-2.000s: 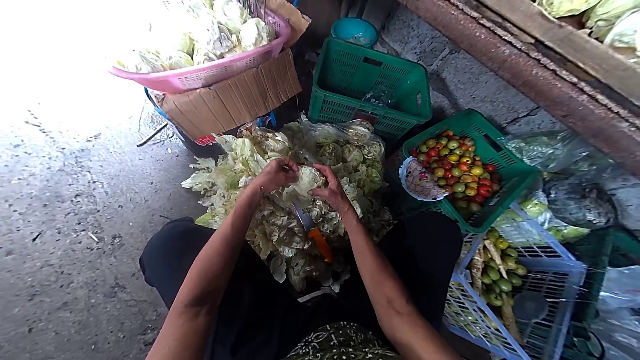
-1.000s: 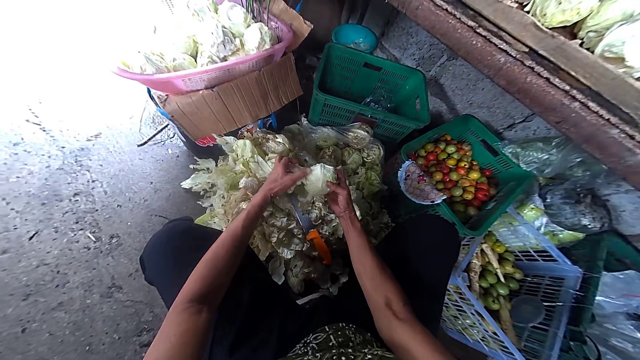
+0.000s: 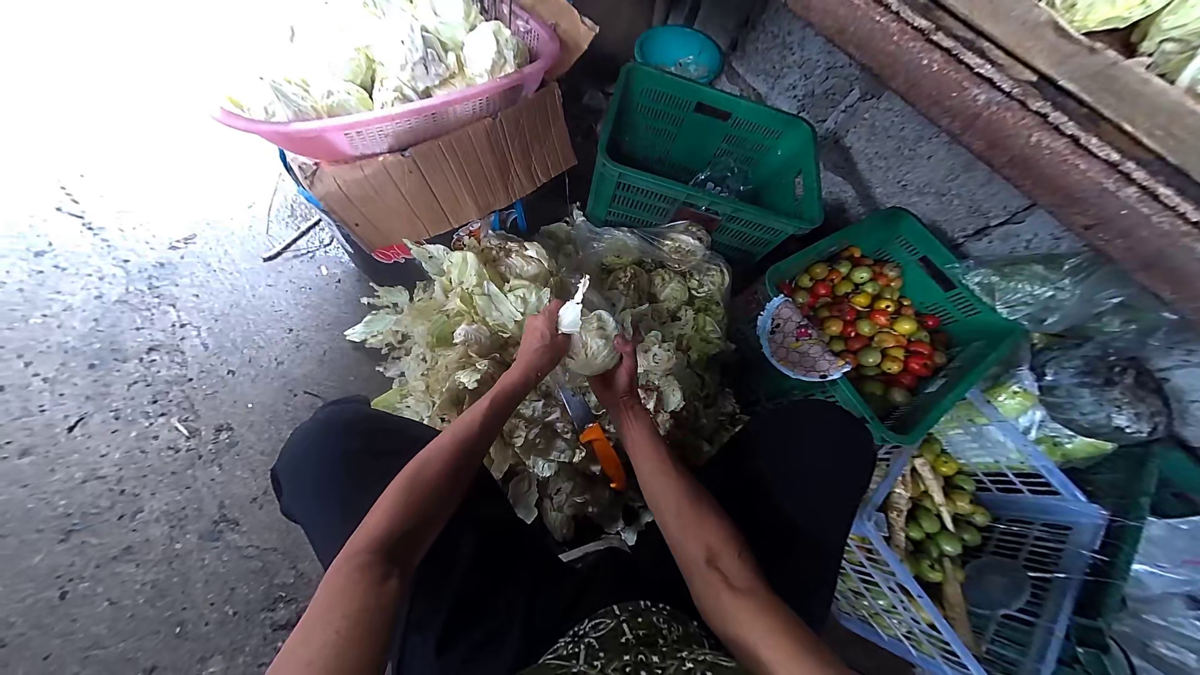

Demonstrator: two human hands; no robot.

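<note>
Between my knees lies a heap of pale green, partly browned leaves (image 3: 478, 309), with plastic film over its far side. My right hand (image 3: 617, 373) holds a small, round, pale leafy head (image 3: 594, 344), perhaps cabbage or lettuce. At its left side, my left hand (image 3: 544, 339) is closed on a torn whitish leaf piece (image 3: 574, 307) that sticks up from the fingers. A knife with an orange handle (image 3: 603, 455) rests on the leaves below my hands, its blade pointing away from me.
A pink basket (image 3: 403, 127) of leafy heads stands on cardboard (image 3: 441, 178) at the far left. Beyond the heap is a green crate (image 3: 712, 122). To the right are a green crate (image 3: 975, 347) of tomatoes, a patterned bowl (image 3: 797, 342) and a bluish crate (image 3: 1050, 544) with green produce.
My left hand has moved slightly away from me and now has a whitish leaf piece upright in it. The head by my right hand looks rounder than one second ago. The knife has stayed put.
</note>
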